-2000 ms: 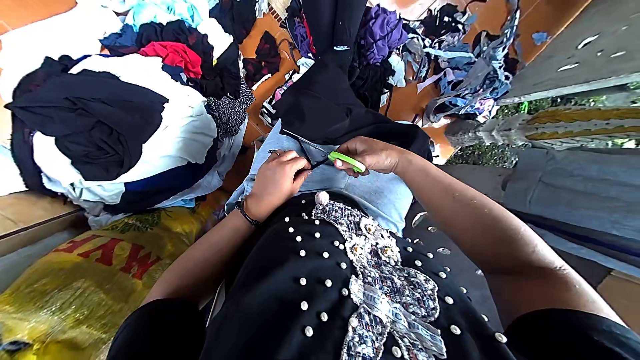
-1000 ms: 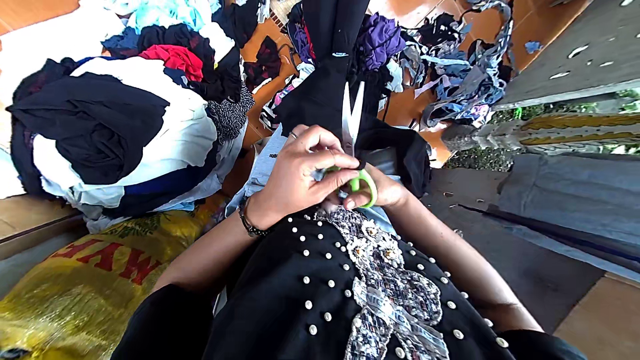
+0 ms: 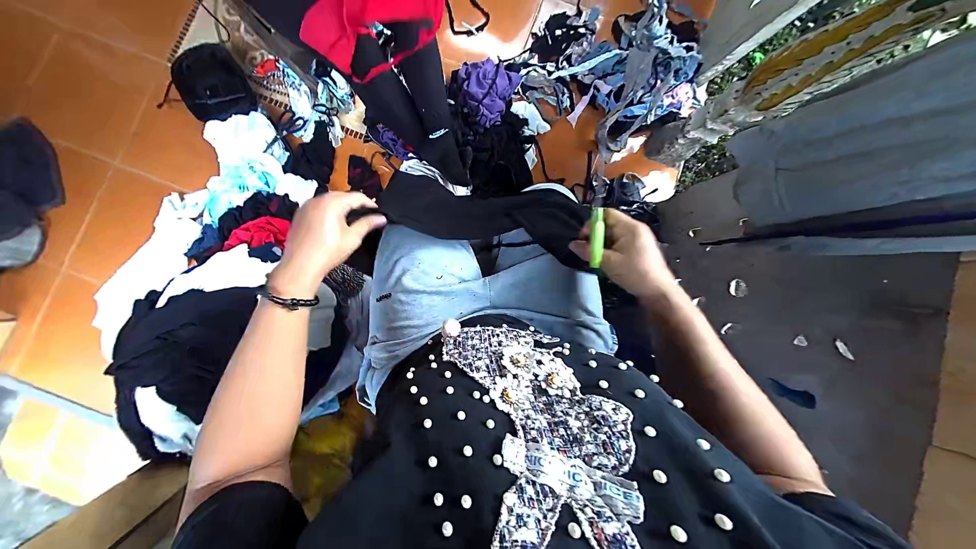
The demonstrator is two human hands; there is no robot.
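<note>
A piece of black cloth [image 3: 480,213] stretches between my two hands, above a light-blue garment [image 3: 427,274] over my lap. My left hand [image 3: 328,236], with a dark bracelet on its wrist, pinches the cloth's left end between thumb and fingers. At the cloth's right end, my right hand [image 3: 621,252] holds green-handled scissors [image 3: 597,238] together with the cloth; the handle stands upright in my view and the blades point away from me, hard to make out against the pile behind. The fingertips of my right hand are partly hidden.
Piled clothes [image 3: 191,343] lie at my left, with white and red cloth [image 3: 259,235] beyond. Ahead are a purple cloth [image 3: 486,90], grey-blue fabric strips [image 3: 648,69] and a black bag [image 3: 213,80] on the orange tiled floor [image 3: 107,137]. A low grey ledge [image 3: 762,335] is at the right.
My hands, close together at the scissors a second ago, have moved apart with black cloth now spread between them. The scissors have gone right with my right hand. The view has shifted.
</note>
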